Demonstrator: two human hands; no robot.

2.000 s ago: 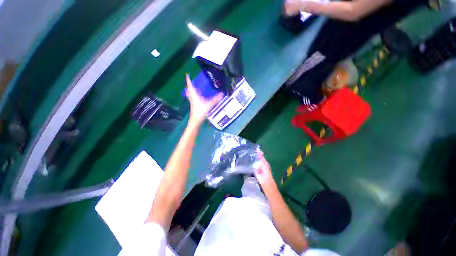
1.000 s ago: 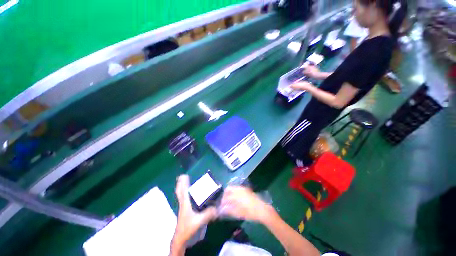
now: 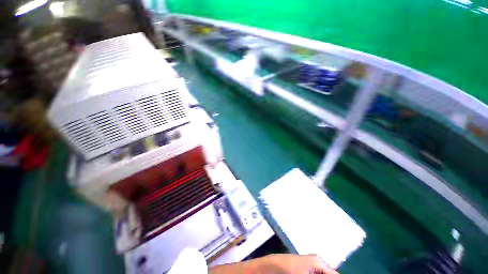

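My left forearm crosses the bottom of the view from a white sleeve. My left hand point(image 3: 313, 264) is at the bottom edge, over the near edge of a white sheet stack point(image 3: 313, 217); it is mostly cut off and its fingers are hidden. My right hand is out of view. The product box seen in my hands earlier is not visible here. In front stands the white sealing machine with its pale sealer bed point(image 3: 187, 235) and a narrow sealing bar point(image 3: 227, 243) at its near right side.
The shrink tunnel point(image 3: 128, 101), with louvred vents, stands behind the bed. Its roller conveyor point(image 3: 174, 200) glows red before reddish-brown flaps. A grey shelf post point(image 3: 350, 120) rises beside the sheet stack. A blurred dark carton point(image 3: 436, 265) lies at the lower right.
The view has swung left from the bench scale and the other worker to the machine. The black box and my right hand have left the view.
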